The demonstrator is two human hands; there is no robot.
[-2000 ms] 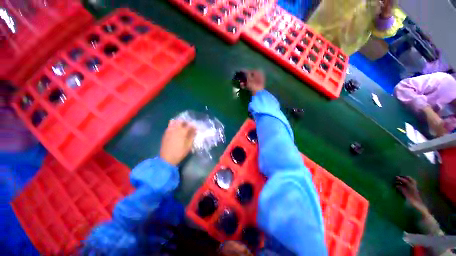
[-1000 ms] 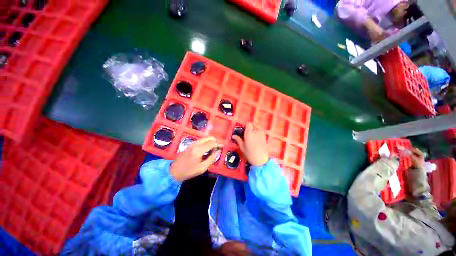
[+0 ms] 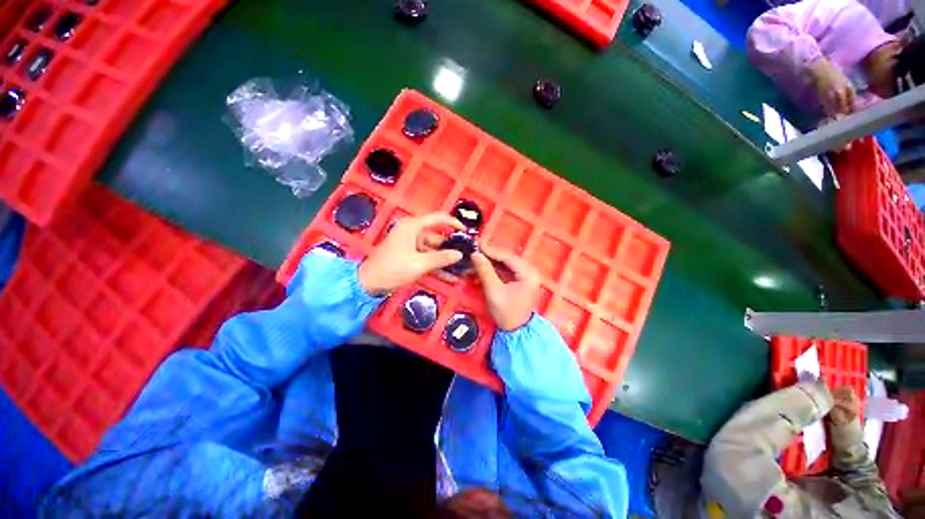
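Note:
The red parts tray (image 3: pixel 563 218) lies tilted in front of my body, with black discs in its left pockets and open pockets at its right. My left hand (image 3: pixel 414 251) and my right hand (image 3: pixel 504 283) meet over the tray's middle and hold one round black unit (image 3: pixel 460 248) between their fingertips. A black unit with a pale label (image 3: pixel 461 330) sits in a pocket near the tray's front edge. Another labelled unit (image 3: pixel 468 214) sits just beyond my fingers. The clear plastic heap (image 3: pixel 291 133) lies on the green surface left of the tray.
More red trays stand at the left (image 3: pixel 99 106) and lower left (image 3: pixel 107 304). Loose black units (image 3: pixel 547 94) lie along the green bench (image 3: pixel 335 46). Another worker's pink sleeve (image 3: pixel 801 46) is at upper right, and a person in beige (image 3: pixel 776 451) works at lower right. Grey metal bars reach in from the right.
My hands have moved from the tray's front pockets up to its middle and come together on a black unit. The view has shifted slightly. Earlier, my right hand reached across the bench.

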